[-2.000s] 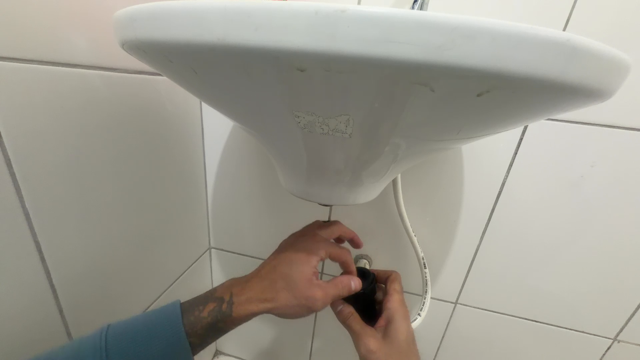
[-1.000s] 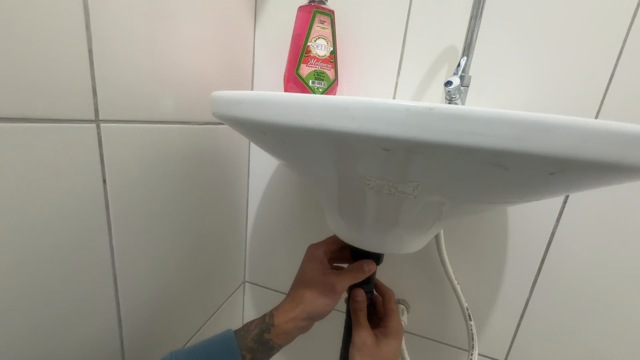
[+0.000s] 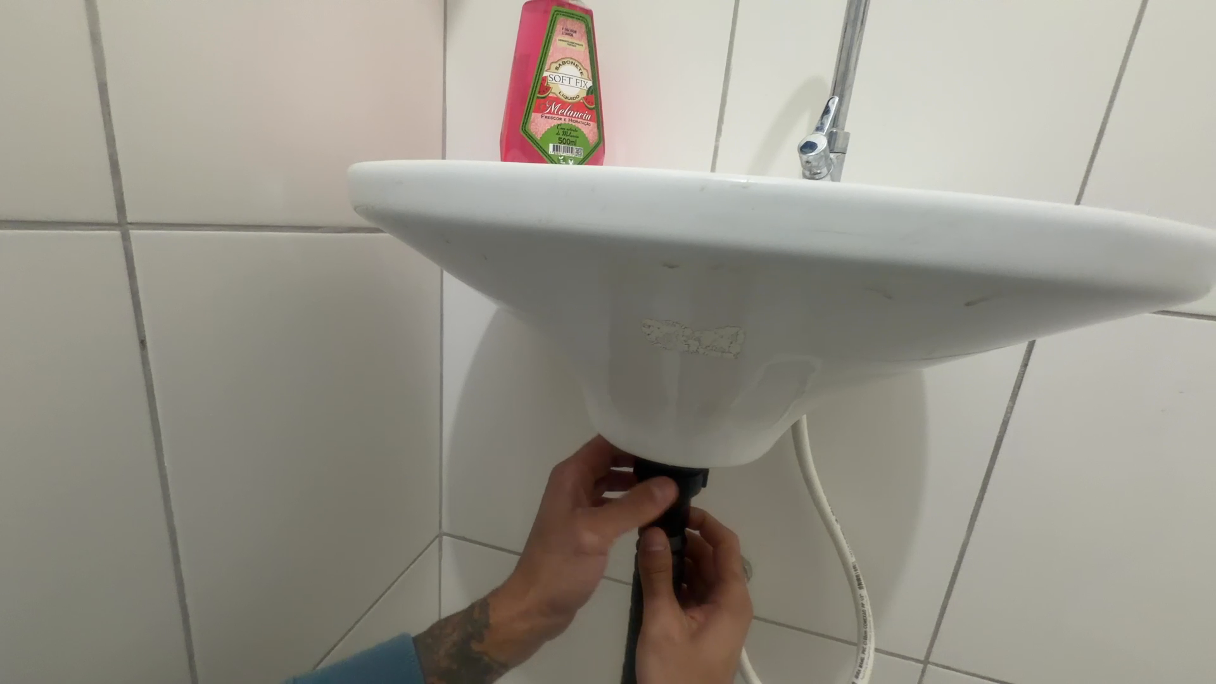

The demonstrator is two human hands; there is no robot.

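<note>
Under the white ceramic washbasin, a black plastic drain fitting with a black flexible hose hangs upright at the bottom of the bowl. My left hand grips the fitting's upper collar, thumb across its front and fingers behind it, close against the basin. My right hand is closed around the lower part, where fitting and hose meet, its thumb in front. The joint between collar and basin is partly hidden by the left fingers.
A white flexible supply hose curves down behind and right of the hands. A metal wall fitting shows partly behind the right hand. Pink liquid soap and a chrome faucet stand on top. White tiled walls meet in a corner at left.
Both hands have risen with the black fitting from near the wall outlet to the basin's underside. The view has tilted up, bringing in the soap bottle and faucet.
</note>
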